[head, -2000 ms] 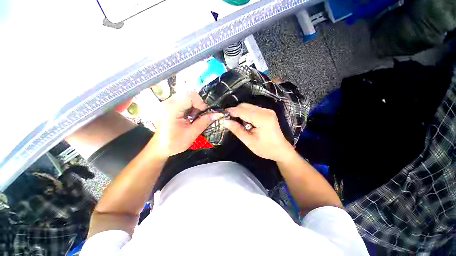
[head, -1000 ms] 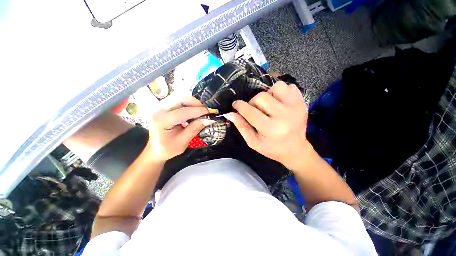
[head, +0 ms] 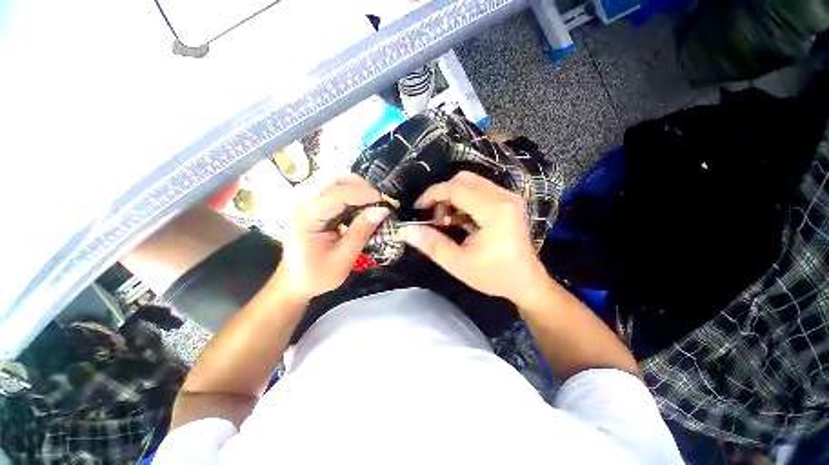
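Note:
A black, cream and grey plaid garment [head: 409, 145] with dark lining lies bunched on my lap. My left hand [head: 332, 238] pinches its edge between thumb and fingers. My right hand [head: 477, 234] is just right of it, thumb and fingers closed around a small thin pale item at the same edge; whether it is thread or a tool I cannot tell. The fingertips of both hands are close together. A small checked part of the garment hangs below them, partly hidden by the hands. A bit of red dotted cloth [head: 364, 262] shows under my left hand.
The white table [head: 118, 100] with a ruler strip along its front edge [head: 300, 111] curves above my lap. A black and plaid garment pile [head: 718, 218] is at right, with blue material beneath. Crumpled plaid cloth [head: 100, 390] is at lower left. A blue-footed stand [head: 556, 32] is on the speckled floor.
My right hand moved up and away from the edge, then came back down beside my left hand. The garment's right side is uncovered again. My left hand stayed nearly in place.

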